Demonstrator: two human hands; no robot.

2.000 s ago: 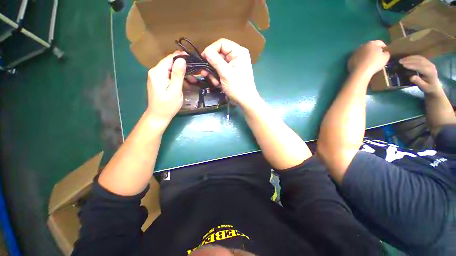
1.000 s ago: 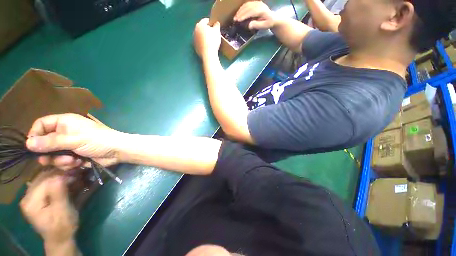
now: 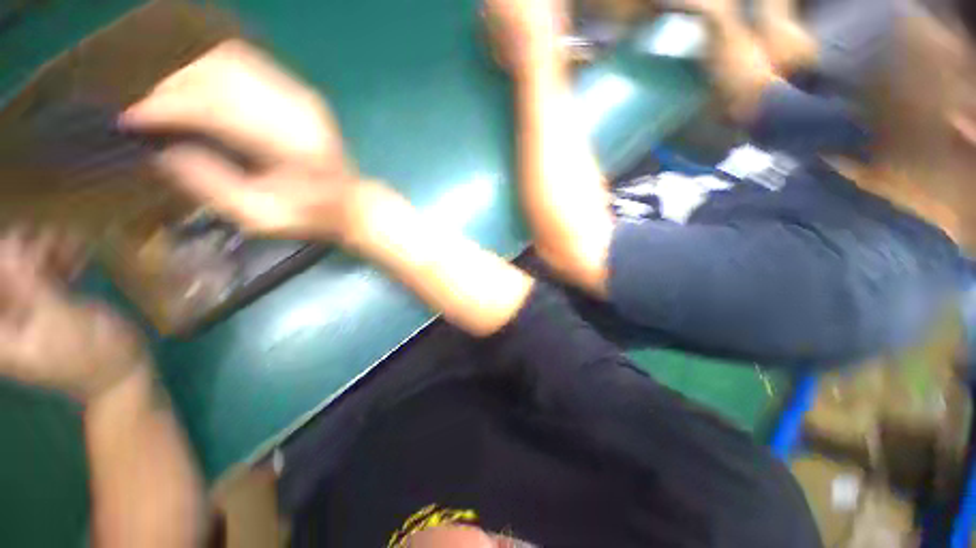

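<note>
The view is strongly blurred. The open brown product box (image 3: 166,305) lies on the green table at the left, its lid raised behind, with greyish, shiny contents inside. My right hand (image 3: 257,155) is over the box and grips a dark, smeared bundle, the cable (image 3: 80,145), at its fingertips. My left hand (image 3: 70,326) is at the left edge, in front of the box and below the cable; its fingers are too blurred to tell whether they hold anything.
A co-worker in a dark shirt (image 3: 738,273) is close on my right, a forearm on the green table (image 3: 428,139). Another pair of hands is farther back. Brown cartons (image 3: 910,428) and a blue frame (image 3: 792,412) stand at lower right. A brown carton edge shows at lower left.
The view swung right, then partly back. The cable is now drawn out at my right hand, no longer between both hands. My left hand is lower and apart from my right.
</note>
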